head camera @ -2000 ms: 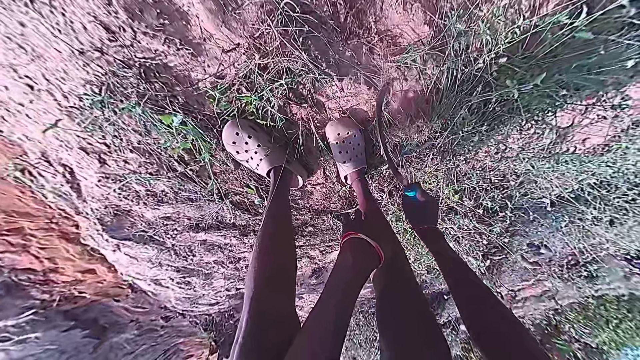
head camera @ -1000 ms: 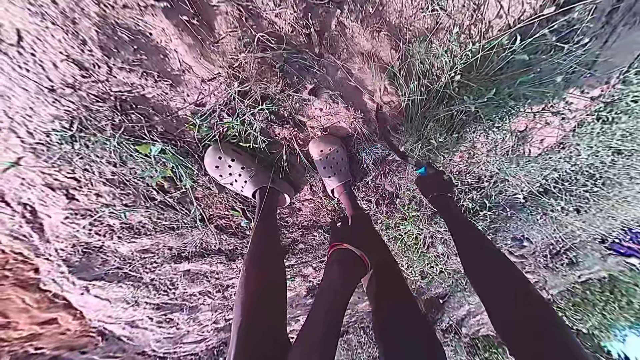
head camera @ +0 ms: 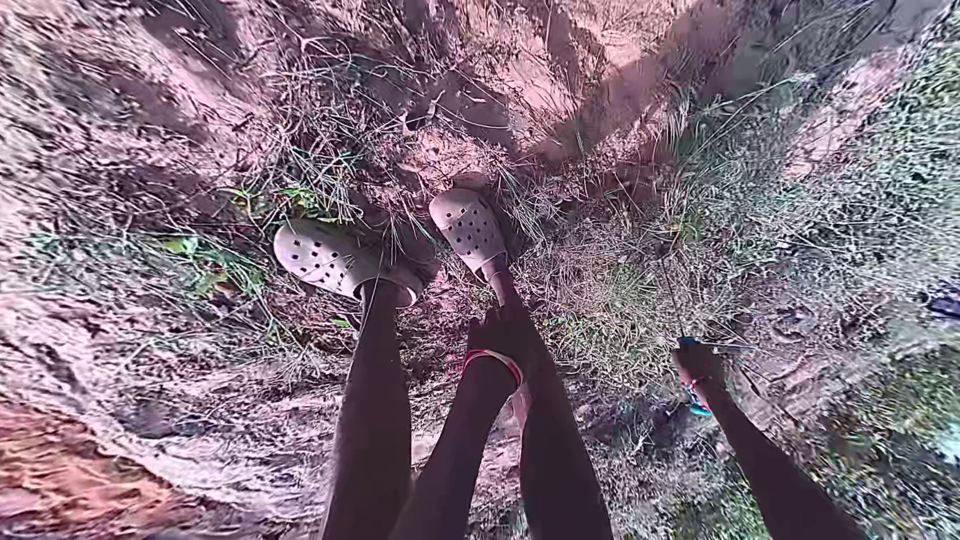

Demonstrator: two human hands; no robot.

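Observation:
My left hand (head camera: 496, 334), with a red and white band at the wrist, lies against the lower shin of my right leg; its fingers are dark and hard to make out. Off to the right, low over the grass, my right hand (head camera: 699, 367) is closed on the handle of a curved cutting tool, apparently a sickle. Teal handle parts (head camera: 699, 410) show beside that hand. The thin blade is blurred against the grass. My feet wear pale perforated clogs, one on the left (head camera: 330, 259) and one nearer the middle (head camera: 471, 229).
Dry grass (head camera: 622, 300) and small green leaves (head camera: 195, 259) surround the feet. Taller grass (head camera: 757, 172) grows at the upper right. Bare orange soil (head camera: 67, 472) shows at the lower left, and a dark object (head camera: 945, 300) lies at the right edge.
My right hand has moved right, away from my feet, and the tool has turned with it. My left hand remains at the shin.

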